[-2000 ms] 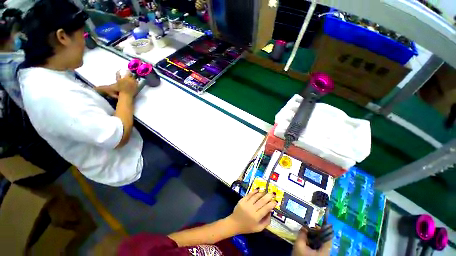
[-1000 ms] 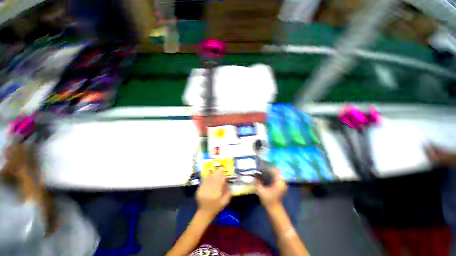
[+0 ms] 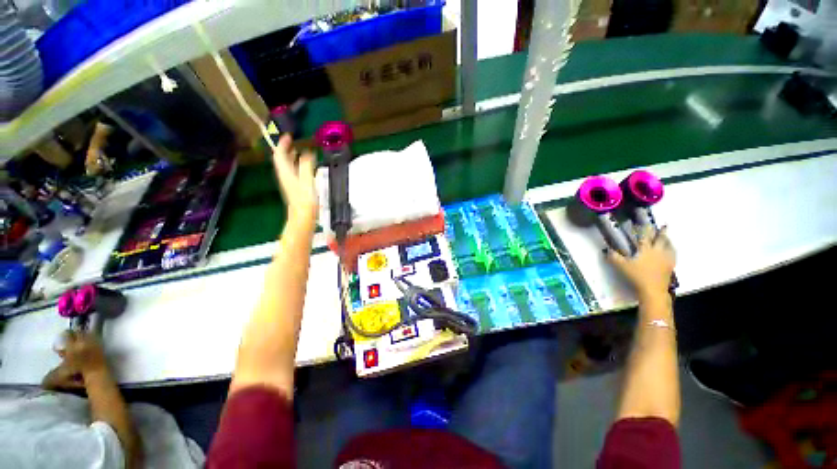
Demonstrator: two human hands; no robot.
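A dark grey hair dryer with a magenta ring (image 3: 340, 183) rests upright against white foam (image 3: 390, 188). My left hand (image 3: 298, 183) is raised beside it, fingers apart and empty, below another dryer (image 3: 283, 117) on the belt. My right hand (image 3: 650, 266) lies over the handles of two hair dryers (image 3: 601, 197) on the bench; whether it grips one is unclear. Two white testers (image 3: 390, 353) stand in front of me, with yellow patches, red switches and small displays. A black cord and plug (image 3: 440, 310) lie across the nearer tester.
A blue-green patterned panel (image 3: 514, 261) lies right of the testers. A red-brown stack (image 3: 404, 231) is under the foam. At left, a person's hand (image 3: 81, 353) holds a dryer by the white bench. A metal post (image 3: 541, 101) stands behind the panel, over the green belt.
The view has swung right since two seconds ago. Both my hands have left the testers: the left has reached forward, the right across to the two dryers. The plug is out of my right hand.
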